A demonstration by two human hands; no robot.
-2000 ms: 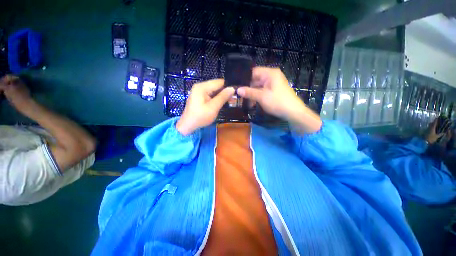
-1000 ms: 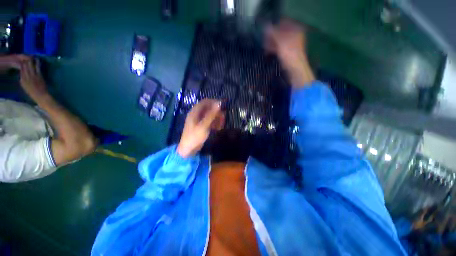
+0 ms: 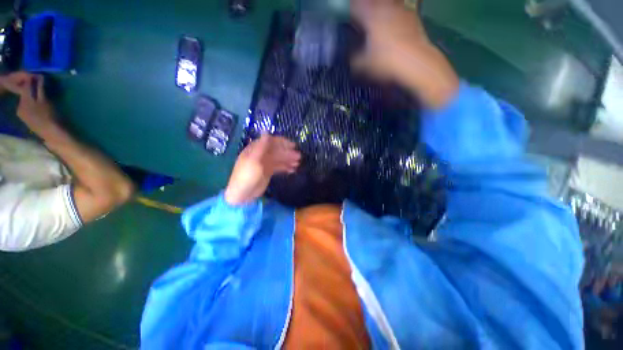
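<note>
The black blister tray (image 3: 321,113) lies in front of me, its pockets blurred. My left hand (image 3: 263,164) is low over the tray's left edge, fingers curled, with no part visible in it. My right hand (image 3: 399,51) is blurred at the top of the picture, over the tray's far part. A blurred pale grey piece (image 3: 315,41) shows just left of its fingers; I cannot tell whether the hand holds it. Three open phone bodies lie left of the tray: one farther up (image 3: 188,65) and two side by side (image 3: 202,117), (image 3: 220,131).
A blue bin (image 3: 50,41) stands at the far left, near a neighbour's hands and arm (image 3: 89,160). A small dark item (image 3: 239,7) is at the top edge. Shiny trays (image 3: 593,212) are at the far right. A pale rail crosses the upper right corner.
Two seconds ago both hands held a dark phone over the tray. They have since parted: the right went up and away, the left stayed low. The camera view has also shifted.
</note>
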